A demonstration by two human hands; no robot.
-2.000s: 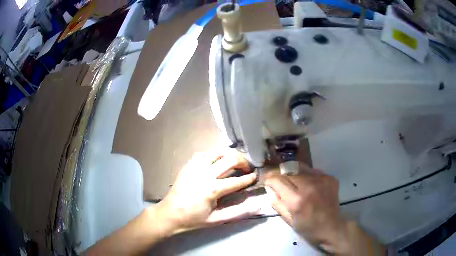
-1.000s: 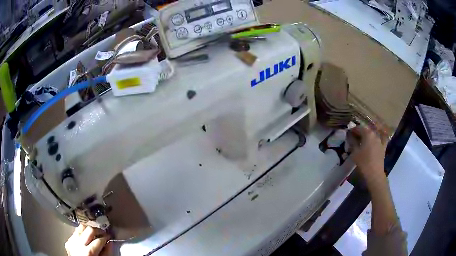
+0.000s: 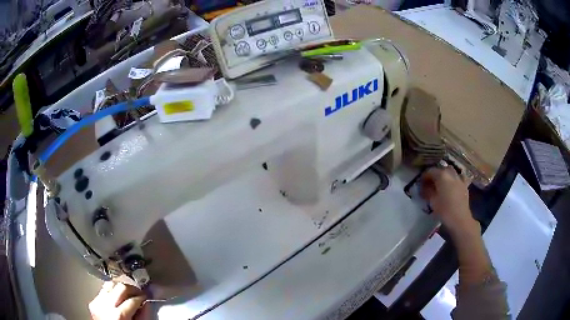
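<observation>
The white JUKI sewing machine (image 3: 250,134) crosses the view. A brown garment panel (image 3: 172,259) lies under its head at the lower left. My left hand (image 3: 117,302) is at the lower edge, its fingers on the cloth beside the presser foot (image 3: 139,272); the hand is partly cut off and what its fingers hold is unclear. My right hand (image 3: 445,192) is at the right end of the bed, fingers bent down over small items by the stack of small brown pieces (image 3: 422,125). Its fingertips are partly hidden.
A control panel (image 3: 272,34) stands behind the machine head. A large brown panel stack (image 3: 462,75) lies at the back right. A white sheet (image 3: 515,250) is at the lower right. A blue tube (image 3: 94,122) runs along the left. Tied bundles (image 3: 134,37) lie behind.
The view has swung right from the needle area. My right hand has left the needle and reached the bed's right end; since a second ago it has shifted slightly. My left hand stays by the needle.
</observation>
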